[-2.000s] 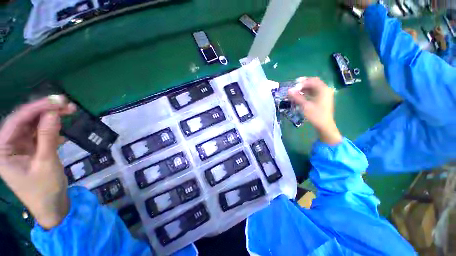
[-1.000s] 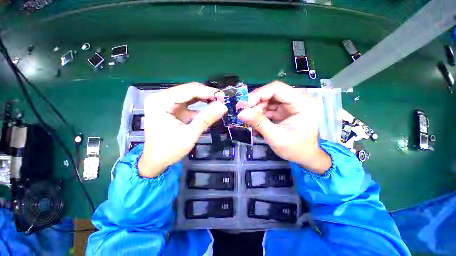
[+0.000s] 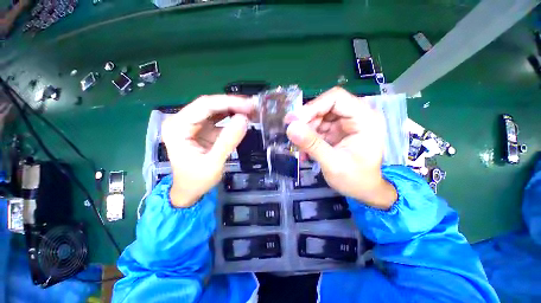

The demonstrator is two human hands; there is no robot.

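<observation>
My left hand (image 3: 204,142) pinches at the left side of a dark phone housing (image 3: 253,149), which stands upright in view above the blister tray (image 3: 396,127). My right hand (image 3: 341,139) holds the right edge of a blurred silvery-brown main board (image 3: 276,115) between thumb and fingers. The board is beside and partly over the housing; whether it touches is unclear. A dark LCD screen module (image 3: 283,165) with a bright edge hangs below the board. Black housings (image 3: 252,214) lie in the tray pockets under and below my hands; some are hidden.
Loose board-and-screen assemblies (image 3: 424,148) lie right of the tray. Part-built phones (image 3: 364,58) (image 3: 510,139) (image 3: 115,195) and small screens (image 3: 121,81) lie on the green surface. A grey slanting post (image 3: 468,44) is at right. A black fan (image 3: 61,251) and cables (image 3: 56,157) are at left.
My hands came together over the tray from its two sides, bringing housing and board together. Since a second ago, the board has turned from showing blue to silvery-brown.
</observation>
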